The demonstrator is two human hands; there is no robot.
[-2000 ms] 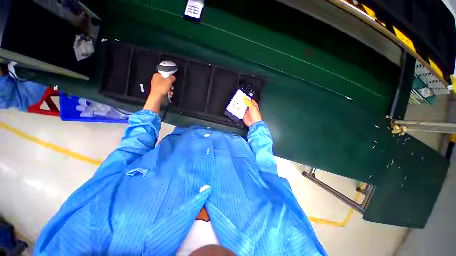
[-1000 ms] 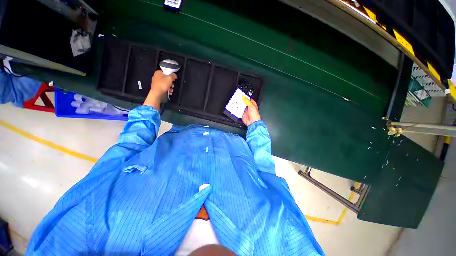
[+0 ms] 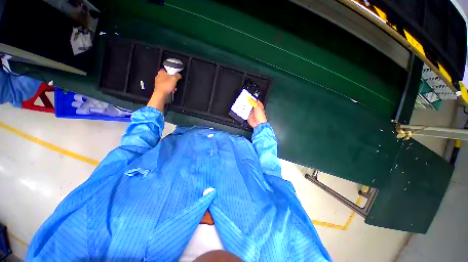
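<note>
A long black compartment tray (image 3: 197, 87) lies along the near edge of the green bench. My left hand (image 3: 165, 86) grips a white and grey barcode scanner (image 3: 173, 65) over the tray's middle-left slots. My right hand (image 3: 256, 113) holds a black labelled unit (image 3: 240, 106) at the tray's right end, with a yellow covering on a fingertip. The unit's white label faces up, and its patterned end points away from me. I cannot tell whether it rests on the slot's floor. A small white scrap (image 3: 142, 85) lies in a left slot.
The green bench (image 3: 318, 123) extends right. A large black-and-cream housing (image 3: 46, 36) stands at the left. A blue bin (image 3: 92, 108) with clear bags and a red frame (image 3: 40, 98) are below it. A blue sleeve (image 3: 16, 89) shows at the left edge. A yellow-black taped shelf (image 3: 410, 38) is upper right.
The view has shifted slightly, and the labelled unit at the bench's back has nearly left the top edge. Both hands keep their holds, with little movement relative to the tray.
</note>
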